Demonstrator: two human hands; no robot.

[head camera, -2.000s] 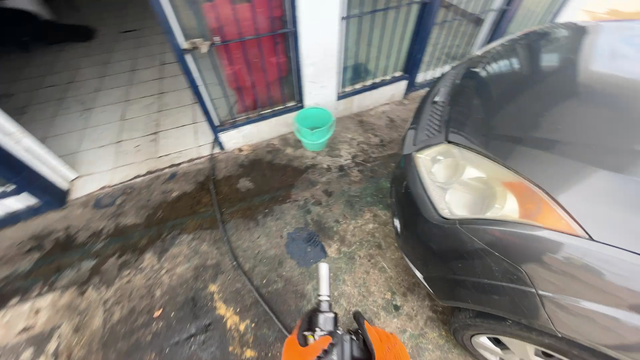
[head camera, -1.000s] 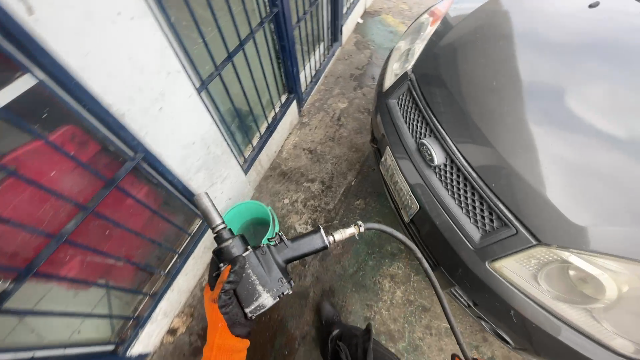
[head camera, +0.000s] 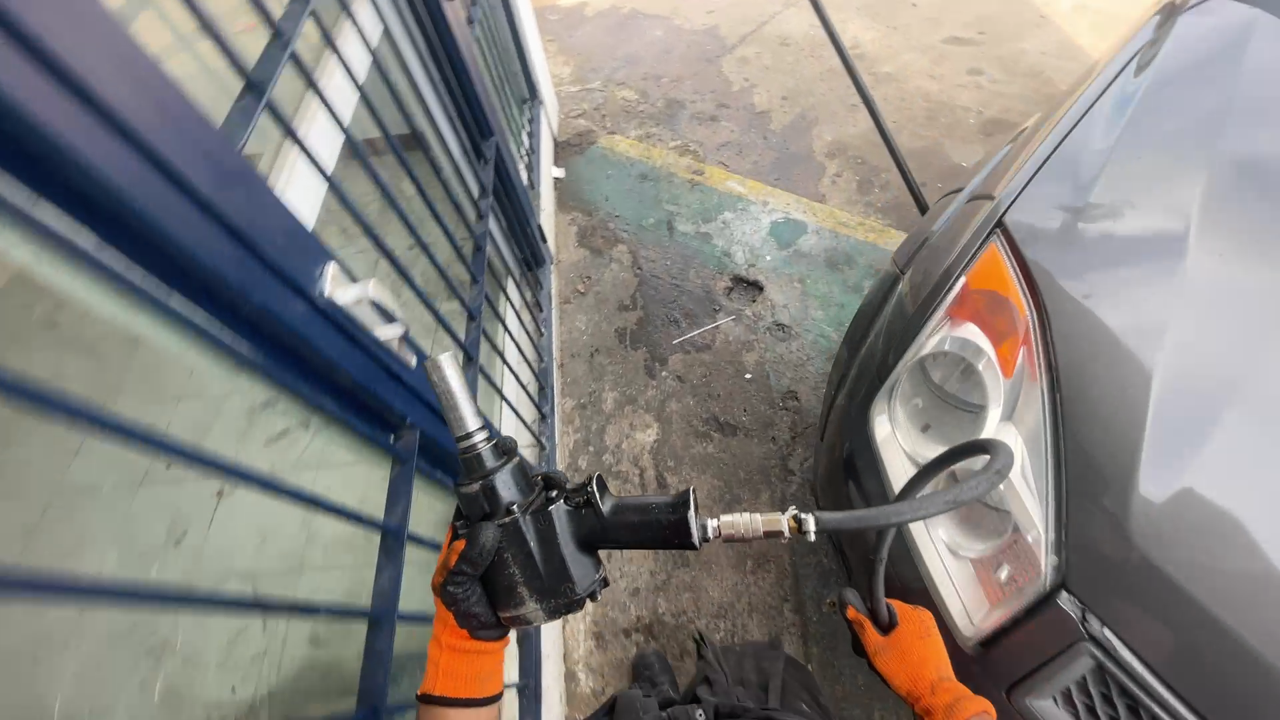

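Observation:
My left hand (head camera: 468,610), in an orange and black work glove, is closed around the body of a black pneumatic impact wrench (head camera: 535,560). A long metal socket (head camera: 456,395) points up and left from its nose. The wrench's handle lies sideways, and a metal air coupler (head camera: 755,526) joins it to a black rubber air hose (head camera: 900,512). The hose loops in front of the car's headlight (head camera: 960,400) and comes back down to my right hand (head camera: 905,645), gloved alike, which grips it low beside the bumper.
A dark car (head camera: 1150,420) stands close on the right, its grille (head camera: 1100,690) at the lower edge. Blue barred doors (head camera: 400,470) with a white handle (head camera: 368,305) line the left. Between them runs a stained concrete floor (head camera: 680,420) with a yellow painted line (head camera: 750,185); a dark pole or hose crosses beyond.
The view has moved along the car's front to its other headlight. The green bucket has left view. My right hand now shows, holding the hose; the wrench stays in my left hand.

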